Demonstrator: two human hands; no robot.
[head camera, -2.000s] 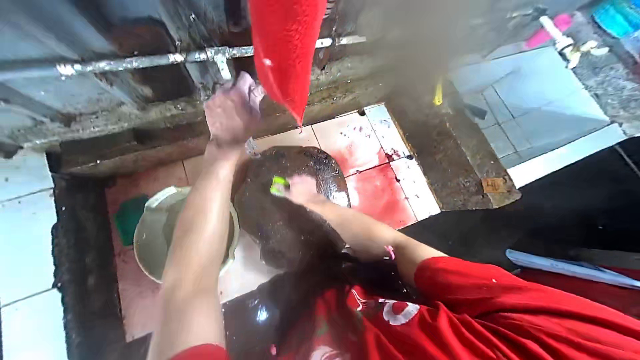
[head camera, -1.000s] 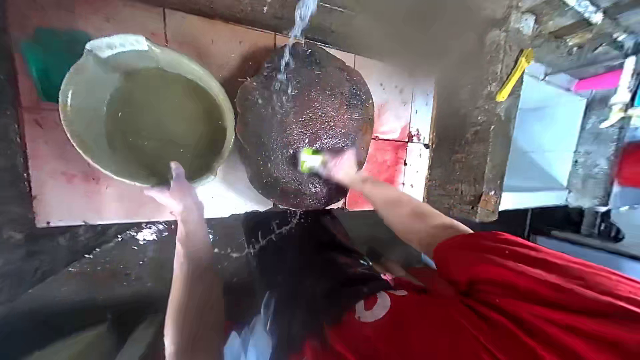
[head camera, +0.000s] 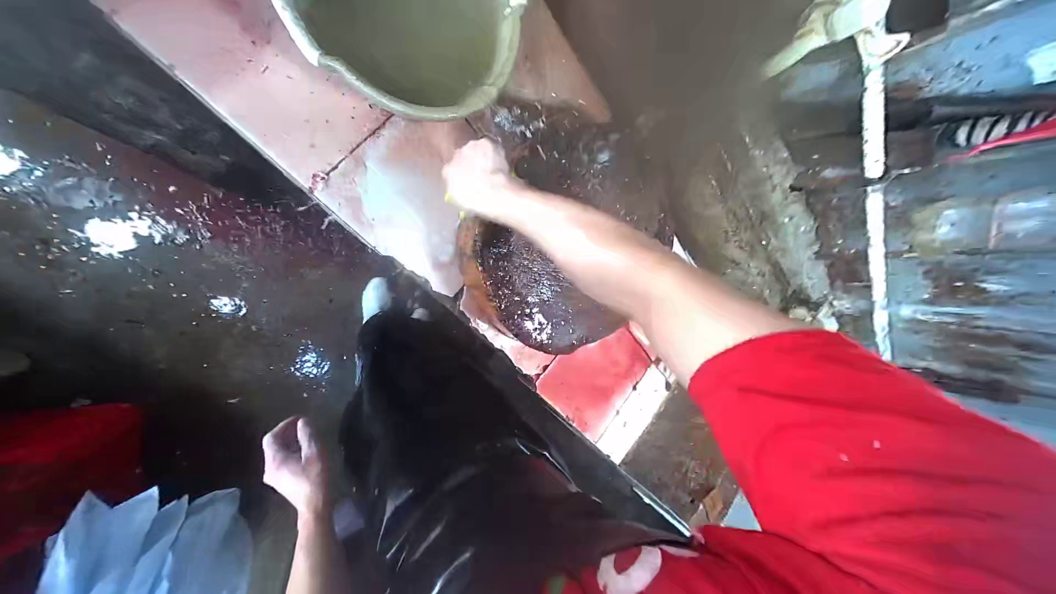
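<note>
My right hand (head camera: 481, 175) is closed around a small yellow-green thing, of which only an edge shows. It lies at the left edge of a round, dark, wet block (head camera: 536, 285), whose brown side shows there. My left hand (head camera: 295, 464) hangs low over the floor with its fingers curled, and nothing can be seen in it. A pale basin (head camera: 429, 111) holding murky water stands on the tiles beyond my right hand.
Pink and white tiles (head camera: 355, 148) form the ledge, with a dark edge on my side. The floor (head camera: 206, 330) is wet. White pipes (head camera: 876, 206) run at the right. A red object (head camera: 74, 445) and pale blue pointed sheets (head camera: 157, 544) are at the lower left.
My left hand has left the basin's rim and dropped over the floor. My right hand has moved from the middle of the block to its edge. The falling water is out of view. The view has turned strongly.
</note>
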